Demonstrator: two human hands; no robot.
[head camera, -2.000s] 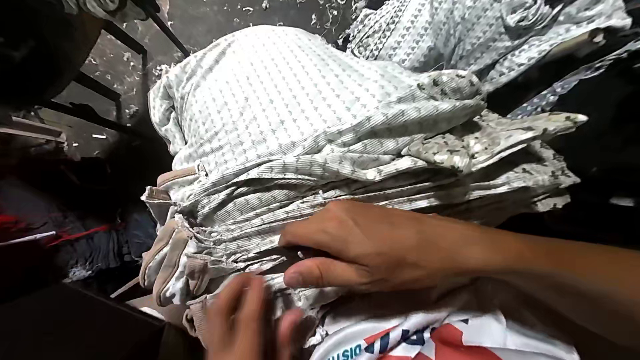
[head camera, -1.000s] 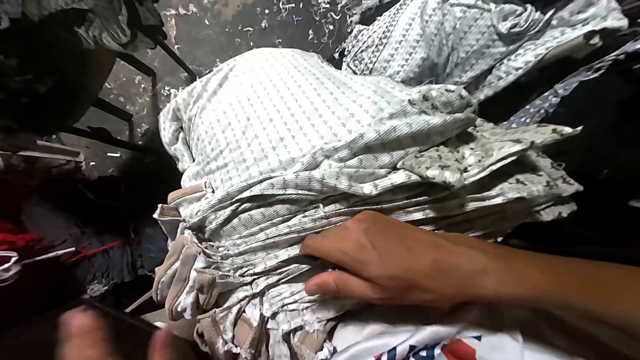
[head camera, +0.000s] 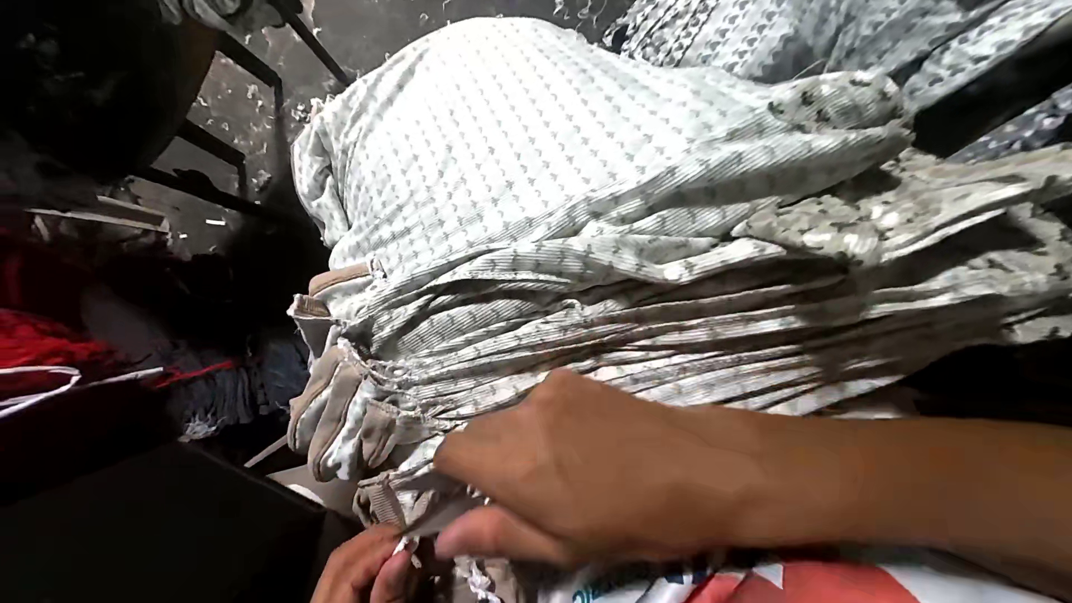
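A thick stack of white knit garments with a small grey print (head camera: 519, 151) lies across the middle, its layers folded over one another. Beige ribbed bands (head camera: 335, 410) show at the stack's left edge. My right hand (head camera: 578, 469) comes in from the right and rests on the lower layers, fingers bent over the cloth, its fingertips partly hidden. Just below and left of it, at the bottom edge, my left hand (head camera: 368, 565) pinches a small bit of pale cloth or thread between thumb and fingers. Something thin and greyish lies between the two hands; I cannot tell what it is.
More grey-and-white printed cloth (head camera: 754, 38) lies at the upper right. A dark metal frame (head camera: 251, 67) stands at the upper left above a floor strewn with scraps. Red cloth (head camera: 42, 347) and a dark panel (head camera: 159, 519) are at left. White printed fabric (head camera: 804, 582) lies below my right arm.
My left hand, at the far lower left a second ago, has come right to the stack's edge and closed on a bit of cloth or thread. My right hand stays on the stack.
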